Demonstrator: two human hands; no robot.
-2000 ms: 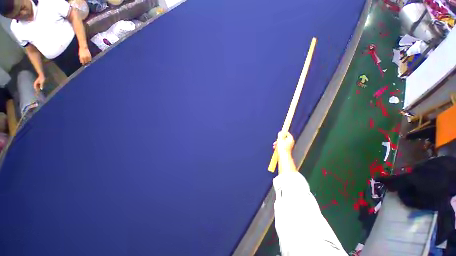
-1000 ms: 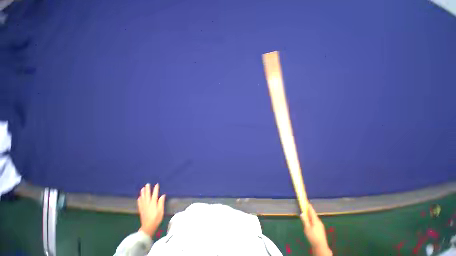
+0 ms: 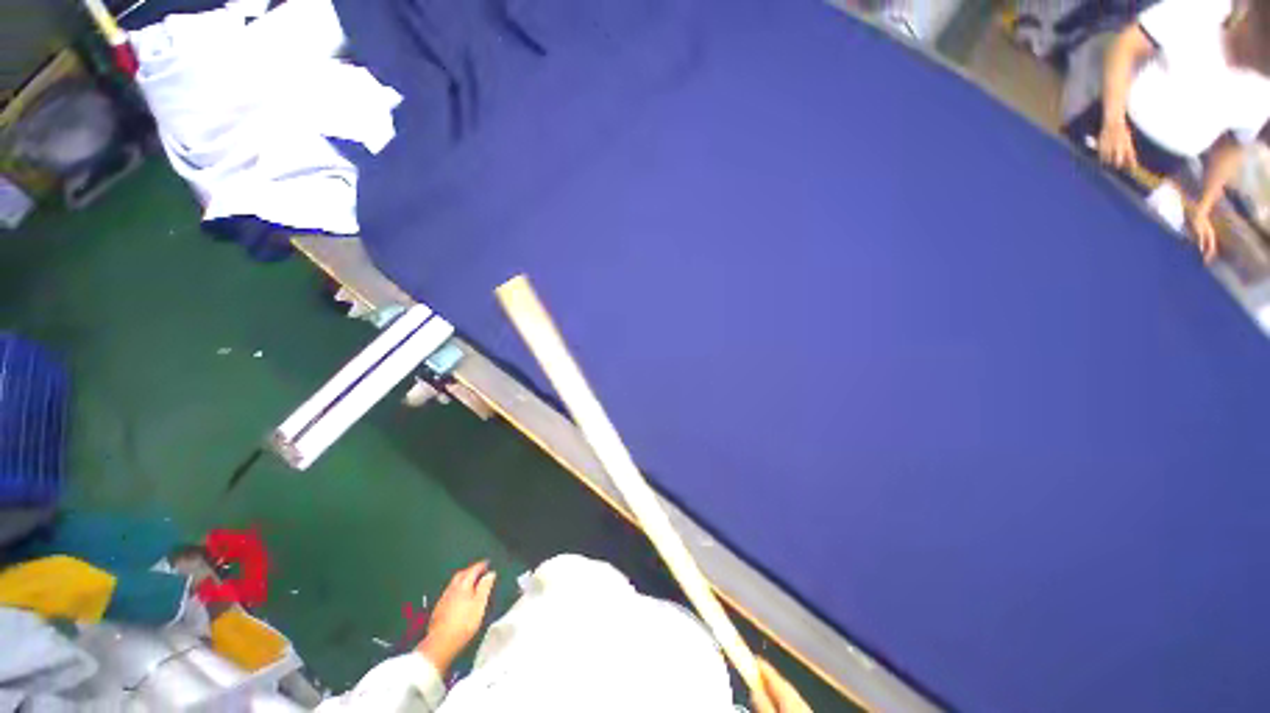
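Observation:
The navy fabric ply (image 3: 891, 320) lies over the table, mostly flat, with creases near its upper left end. My right hand (image 3: 780, 690), cut off by the bottom edge, is closed on the lower end of the long wooden smoothing stick (image 3: 613, 453). The stick slants up to the left across the table's near edge, its far tip over the navy cloth. My left hand (image 3: 460, 610) is off the table, over the green floor, holding nothing, its fingers extended.
The guide rail (image 3: 365, 383) juts out from the table edge (image 3: 557, 429). A crumpled white fabric pile (image 3: 265, 112) lies at the table's end. A person (image 3: 1184, 84) stands across the table. A blue crate (image 3: 31, 418), yellow containers and red scraps are at the left.
The view has turned left, showing the white pile and more of the rail. My left hand has left the table edge. The stick now slants left, still in my right hand.

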